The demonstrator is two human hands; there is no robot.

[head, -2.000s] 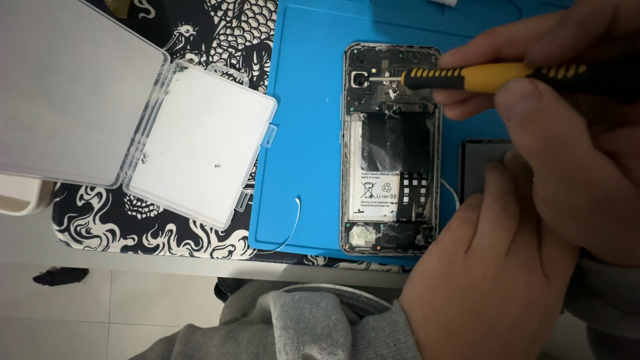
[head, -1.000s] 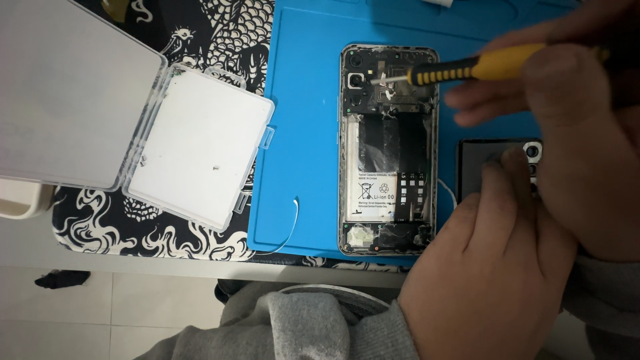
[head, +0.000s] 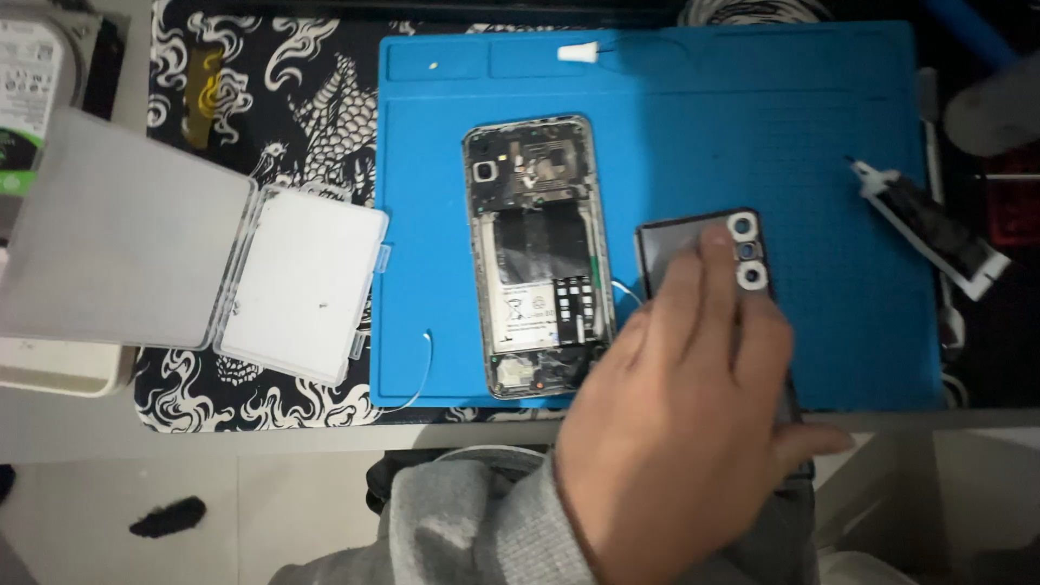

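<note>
An opened smartphone lies on a blue silicone work mat, its circuit board, camera and battery exposed. To its right is a dark phone back cover with camera rings. My left hand rests over this cover, fingertips on its surface beside the rings and thumb spread out to the right. The palm hides much of the cover and seems to overlap the phone's lower right corner. A thin white cable shows between phone and cover. My right hand is out of view, and no screwdriver can be seen.
An open clear plastic case overlaps the patterned desk mat on the left, near a hard drive. A white nozzle cap lies on the blue mat's top edge. A glue tube crosses its right edge.
My right hand and the yellow-black screwdriver, earlier over the phone's upper part, have left the view. My left hand remains at the back cover. The view has shifted, showing more of the mat's right side.
</note>
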